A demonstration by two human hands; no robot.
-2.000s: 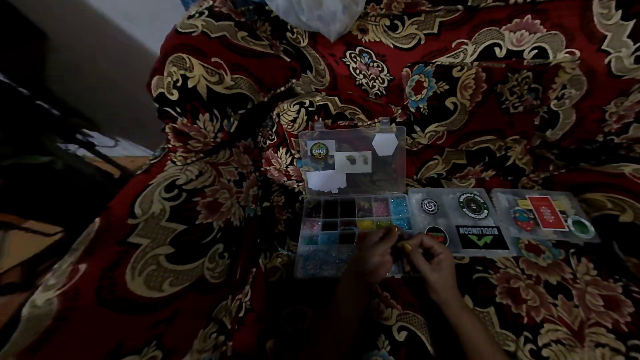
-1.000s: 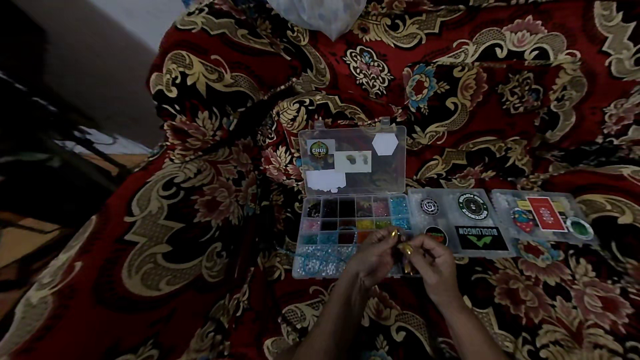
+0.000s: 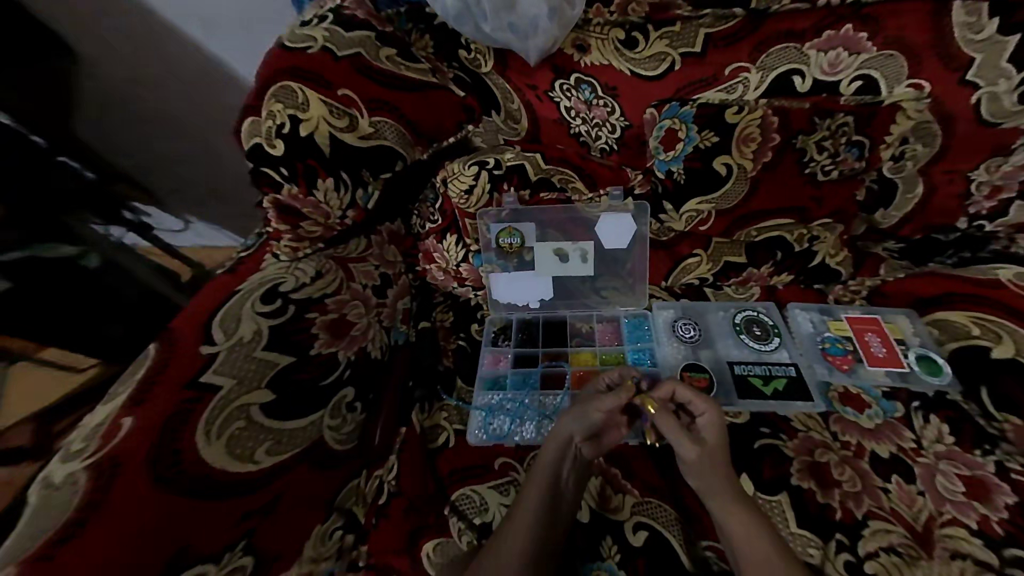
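Note:
My left hand (image 3: 602, 414) and my right hand (image 3: 686, 428) meet fingertip to fingertip over the lower right corner of an open clear plastic bead organizer (image 3: 475, 416). A strand of light blue beads (image 3: 458, 402) runs from the left of the box across its lower compartments toward my left hand, whose fingers are pinched together on its end. My right fingers are closed at the same spot; what small thing they pinch is too small to tell. The compartments hold blue, pink, yellow, green, orange and dark beads. The raised lid (image 3: 566, 292) carries several stickers.
Two closed clear plastic cases, one (image 3: 720, 356) beside the organizer and one (image 3: 808, 336) farther right, bear stickers. A red card (image 3: 874, 342) lies on the farther case. A whitish plastic bag (image 3: 516, 20) is at the top. Patterned red fabric (image 3: 336, 496) lies underneath and around.
My hands stay over the organizer's lower right corner with small finger movements. The blue bead strand across the compartments shows more plainly now.

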